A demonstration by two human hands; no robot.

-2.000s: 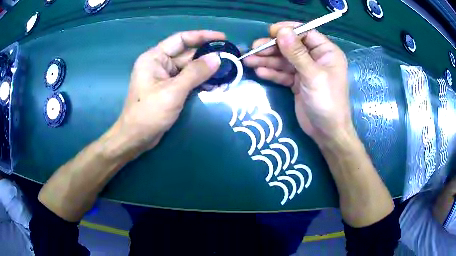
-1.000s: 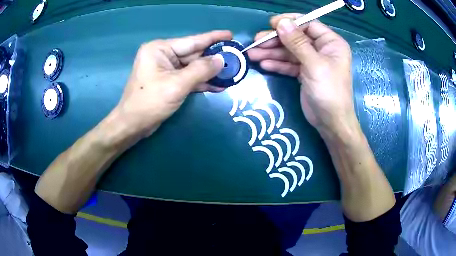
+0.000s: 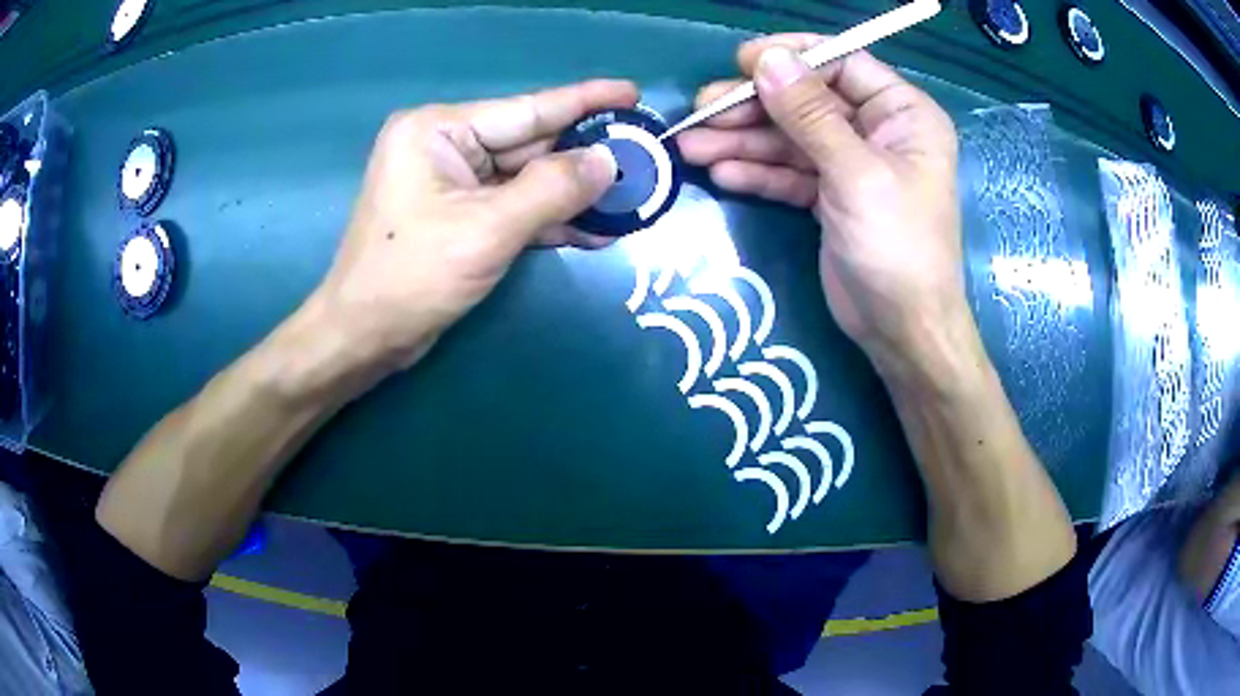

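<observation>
My left hand (image 3: pixel 462 218) holds a black disc part (image 3: pixel 628 192) between thumb and fingers, its grey-blue face turned up. A white arc sticker (image 3: pixel 661 170) lies along the right side of that face. My right hand (image 3: pixel 830 150) holds slim white-looking tweezers (image 3: pixel 846 42), their tip at the arc's upper right edge. Rows of loose white arc stickers (image 3: pixel 751 408) lie on the bench below the disc. Glare hides the top rows near the disc.
Two waiting discs (image 3: pixel 144 269) lie at left, beside a clear parts bin (image 3: pixel 36 272) at the far left edge. Spare sticker sheets (image 3: pixel 1140 340) lie at right. Discs with white rings (image 3: pixel 1084 33) sit on the belt beyond. Sleeves of other people show at both lower corners.
The arc, earlier standing partly off the disc's right side, now lies on its face. The tweezers' tip stays at its edge. The belt discs have shifted right.
</observation>
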